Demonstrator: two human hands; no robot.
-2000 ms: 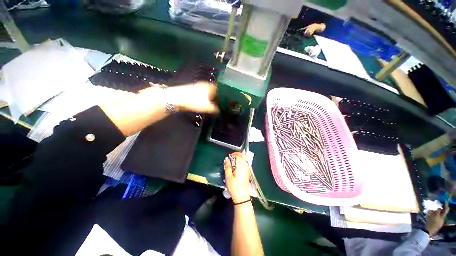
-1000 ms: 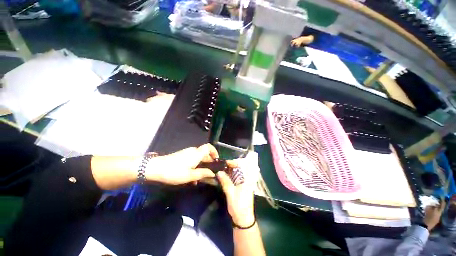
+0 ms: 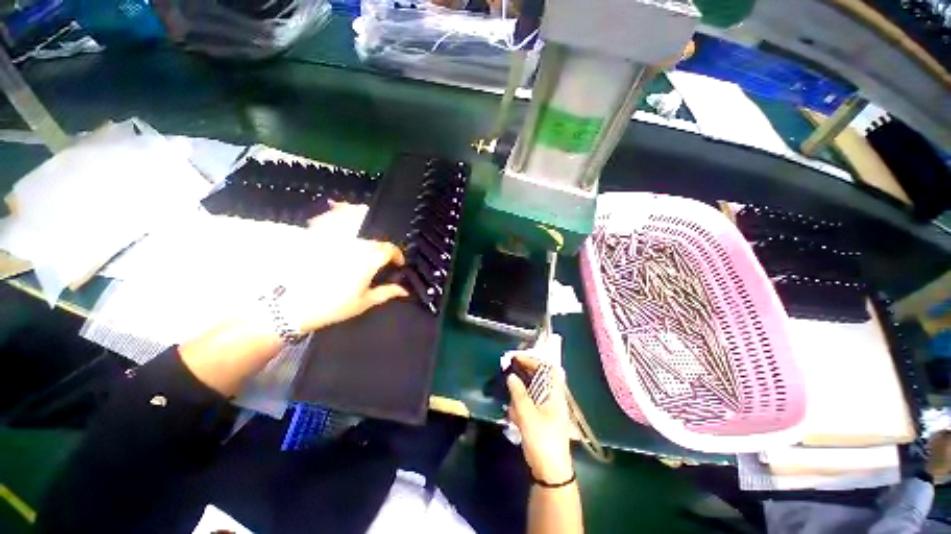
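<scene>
My left hand (image 3: 360,282) is over the black tray (image 3: 375,365), thumb and fingertips around a small black part (image 3: 394,273) at the near end of a slanted row of black parts (image 3: 433,224) with silver dots. My right hand (image 3: 540,417) is at the bench's front edge, below the press nest, and holds a bunch of thin metal pins (image 3: 540,383). Something dark shows by its fingertips, too small to tell. The press nest (image 3: 508,292) is a dark square with a pale rim under the bench press (image 3: 568,136).
A pink basket (image 3: 772,365) full of loose pins stands right of the press. Rows of black parts on white sheets lie at left (image 3: 292,188) and right (image 3: 798,261). Loose white sheets (image 3: 94,198) are far left. Another person's sleeve (image 3: 902,506) shows at lower right.
My hands were together around a black part a second ago. My left hand has moved left and up to the tray's row; my right hand stays near the bench edge with the pins.
</scene>
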